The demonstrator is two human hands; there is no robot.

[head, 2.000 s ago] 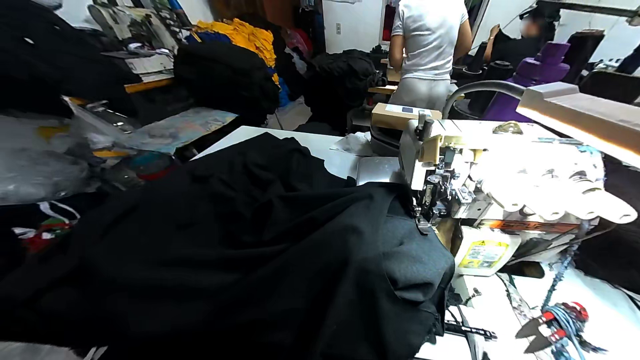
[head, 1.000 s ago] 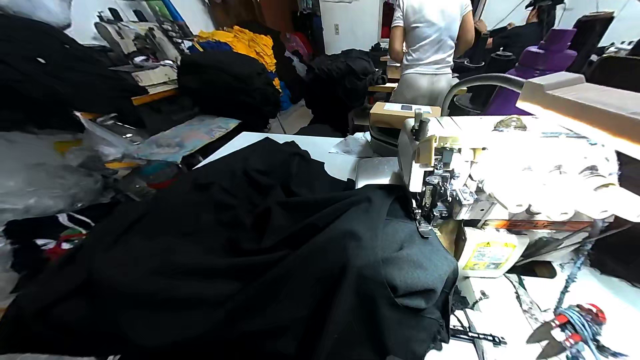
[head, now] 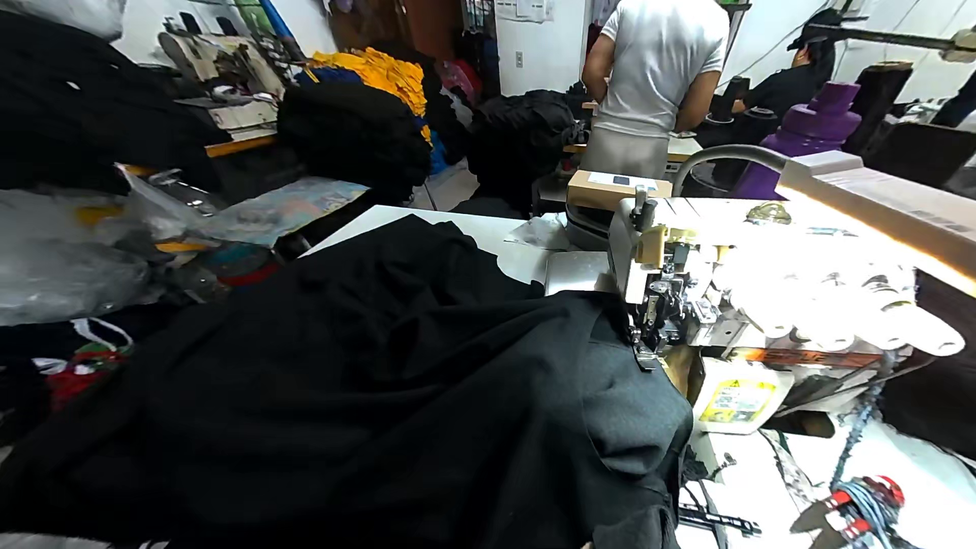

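Observation:
Black fabric (head: 366,381) spreads in loose folds over the white sewing table (head: 488,236) and down past the bottom of the view. Its right part reaches the presser foot (head: 646,357) of an overlock sewing machine (head: 663,297), where a lamp lights it. Neither of my hands shows clearly; a tiny skin-toned spot lies at the bottom edge beside a fold of the cloth, too small to tell which hand it belongs to. Thread snips with red parts (head: 846,511) lie at the lower right with bluish thread wound about them.
Thread cones (head: 831,313) stand behind the machine head, under a long lamp (head: 877,198). Plastic bags (head: 69,252) and dark cloth heaps crowd the left. Beyond the table are a black fabric pile (head: 518,137), a standing person (head: 656,69) and another person farther right.
The standing person's arms have shifted slightly, and the person at the far right has lowered an arm. The black fabric lies nearly the same.

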